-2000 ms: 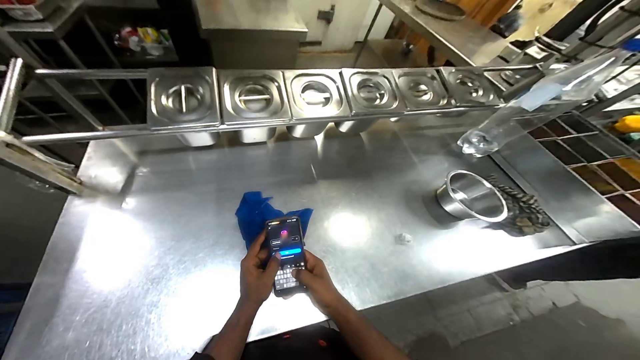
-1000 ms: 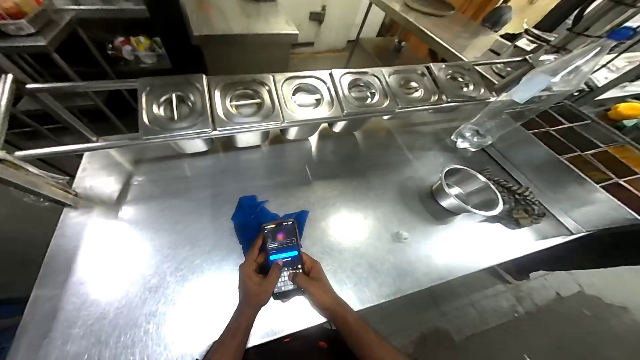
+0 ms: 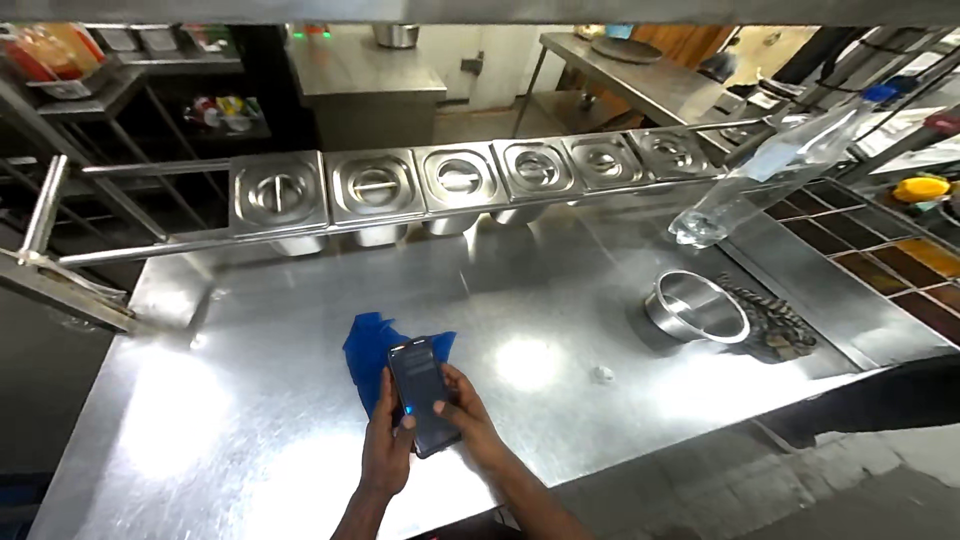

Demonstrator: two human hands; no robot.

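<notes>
Both hands hold a dark smartphone (image 3: 421, 390) upright in the view, above the steel worktable (image 3: 247, 345). My left hand (image 3: 387, 442) grips its left edge, the thumb near the lower left of the screen. On the other side, my right hand (image 3: 476, 420) holds the right edge, with its thumb over the glass. The screen is mostly dark with a small blue patch. A crumpled blue cloth (image 3: 367, 346) lies on the table just beyond the phone, partly hidden by it and my left hand.
Several lidded steel containers (image 3: 375, 187) sit in a rail along the back. To the right are a steel pot (image 3: 696, 307), a dark patterned cloth (image 3: 780, 326), a tilted clear plastic bottle (image 3: 772, 169) and a small clear item (image 3: 602, 374). A tiled surface (image 3: 870, 262) adjoins the table.
The phone's screen has gone from a lit page with a keyboard to a mostly dark display. Both hands still hold the phone. The view has tilted somewhat upward.
</notes>
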